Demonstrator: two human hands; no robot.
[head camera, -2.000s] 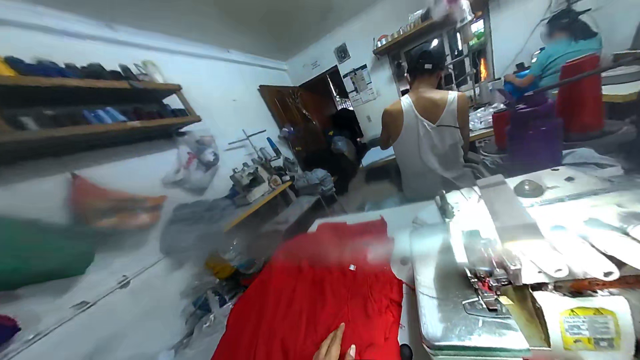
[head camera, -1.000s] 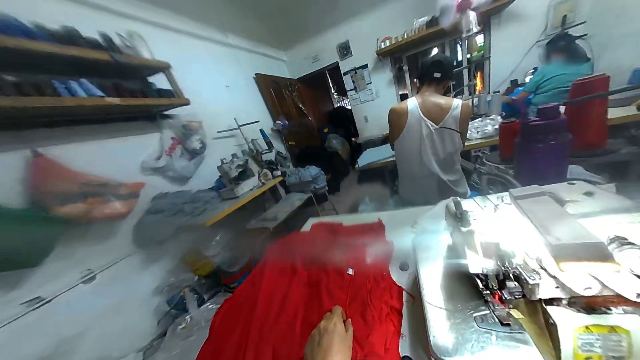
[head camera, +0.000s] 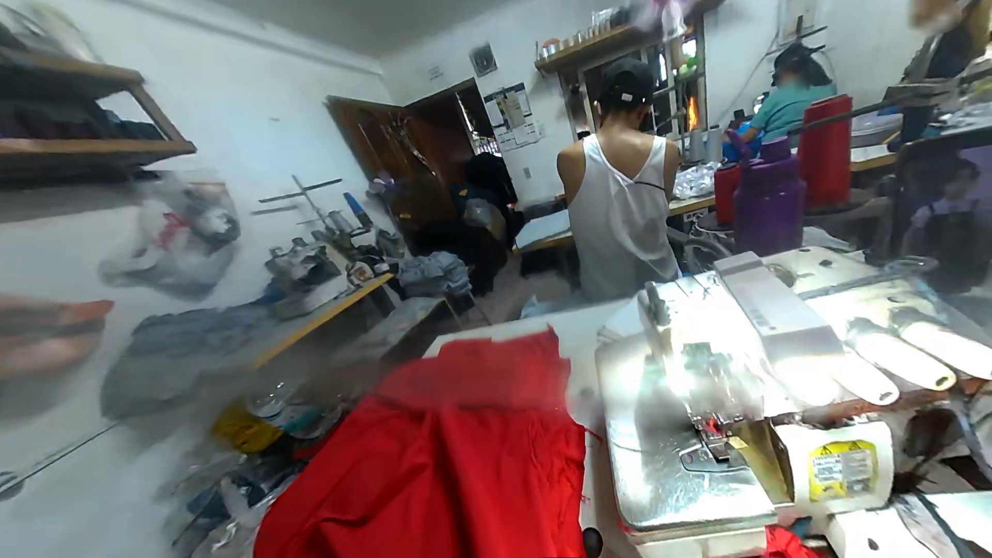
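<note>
Neither of my hands shows in the head view at this moment. Red cloth (head camera: 465, 465) lies over the left part of a pale table (head camera: 593, 480) and reaches the lower edge of the picture, with soft folds down its middle. Right of the cloth stands an industrial sewing machine (head camera: 775, 333) with a shiny metal plate (head camera: 682, 480) and a lit needle and presser foot area (head camera: 714, 442). A small piece of red cloth (head camera: 787, 542) shows under the machine's front edge. Whatever my hands touch is hidden below the picture.
Bags and scraps (head camera: 256, 457) lie low at the left, below a wooden shelf (head camera: 93, 147). Ahead, a person in a white tank top (head camera: 620, 209) has their back to me; another person (head camera: 790, 101) is at the far right. A purple container (head camera: 769, 201) stands behind the machine.
One second ago a hand rested on the red cloth near the bottom; it is out of view now. The folds near the cloth's lower part have changed.
</note>
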